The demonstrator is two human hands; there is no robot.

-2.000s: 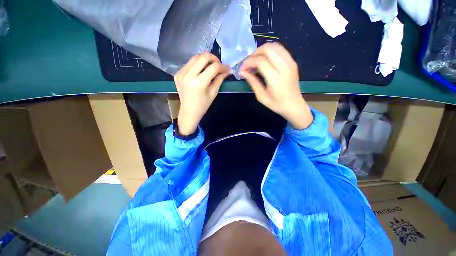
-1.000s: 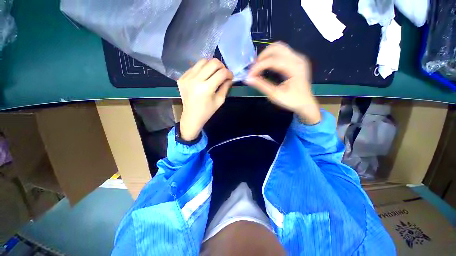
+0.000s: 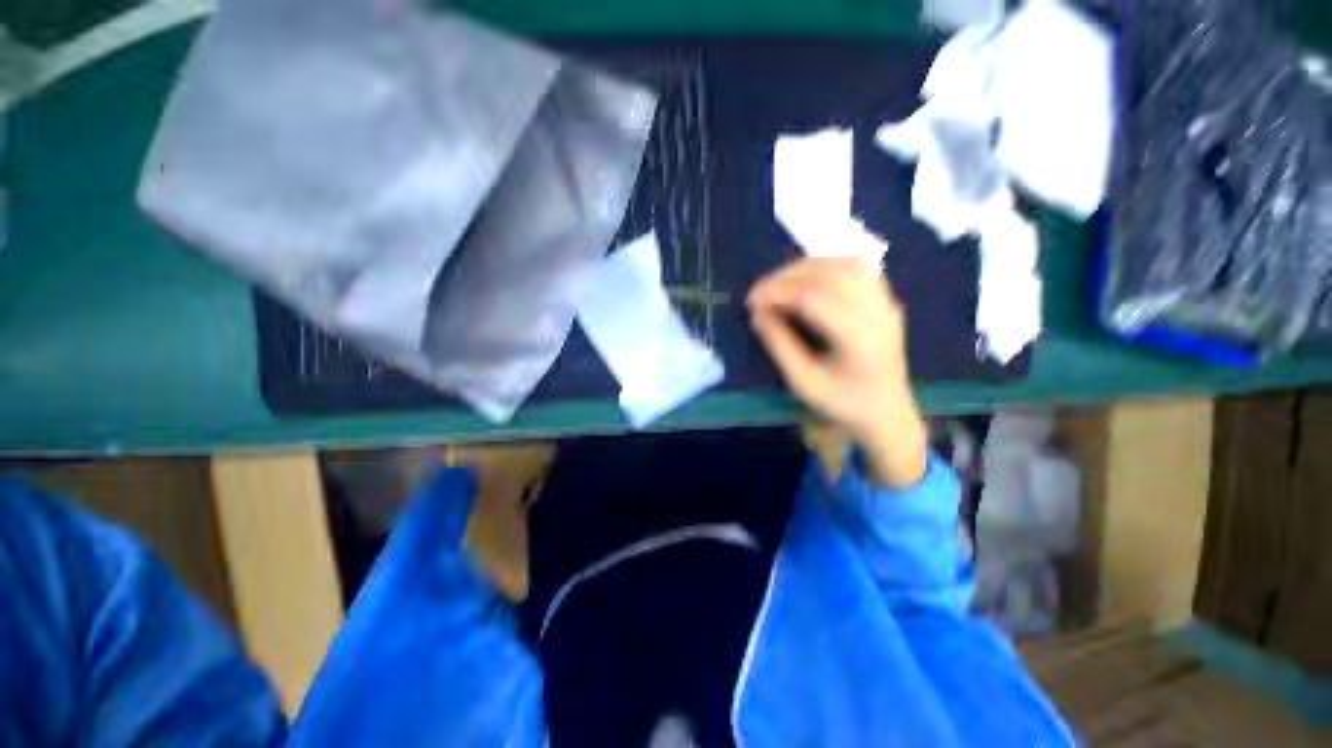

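Note:
The small pale pouch (image 3: 650,333) lies near the mat's front edge, beside the large grey-white bag (image 3: 365,176) on the left, whose mouth gapes. My right hand (image 3: 840,344) is over the mat, just below a white cloth piece (image 3: 830,197). Its thumb and forefinger are curled together; whether anything is between them cannot be told. A blurred, skin-toned patch that looks like my left hand (image 3: 501,533) is below the bench edge, by the sleeve end; its fingers cannot be made out.
White crumpled cloths (image 3: 1008,132) lie at the mat's right. A blue-rimmed tray (image 3: 1191,339) holds dark clear-wrapped items (image 3: 1227,176) at far right. Open cartons (image 3: 1154,504) stand below the bench edge. A dark blue sleeve (image 3: 88,614) shows at lower left; whose cannot be told.
Both hands have come off the small pouch, which lies flat. My left hand has dropped below the bench edge and my right is nearer the cloth. The view has shifted, with the bench lower in frame.

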